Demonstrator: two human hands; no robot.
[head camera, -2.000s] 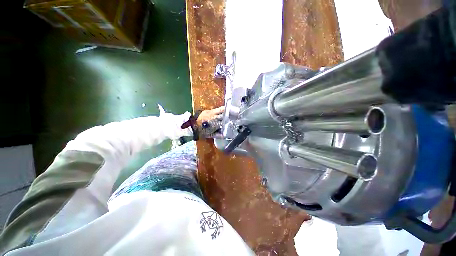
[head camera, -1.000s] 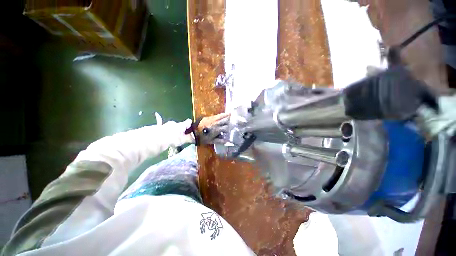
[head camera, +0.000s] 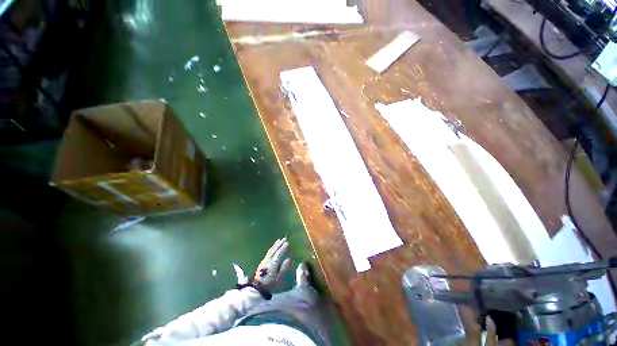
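The cloth cutting machine (head camera: 555, 314), silver with a blue motor band, stands at the bottom right; its flat grey base plate (head camera: 433, 307) lies on the brown table. A long straight white cloth strip (head camera: 348, 169) lies left of it, with small silver clips (head camera: 331, 204) on its left edge. My left hand (head camera: 272, 265) is off the table's left edge, above the floor, fingers extended and empty. What looks like part of my right hand (head camera: 490, 332) shows at the bottom edge beside the machine, mostly hidden; its grip cannot be made out.
A curved white lay (head camera: 440, 169) bears a grey-beige strip (head camera: 497, 203) and a clip. A small pale strip (head camera: 392, 52) and a white stack (head camera: 291, 11) lie farther back. An open cardboard box (head camera: 128, 159) stands on the green floor at left. A black cable (head camera: 568, 176) runs at right.
The view has swung to show more of the table. The machine now stands at the bottom right, apart from the straight strip. My left hand has come away from the strip and table.
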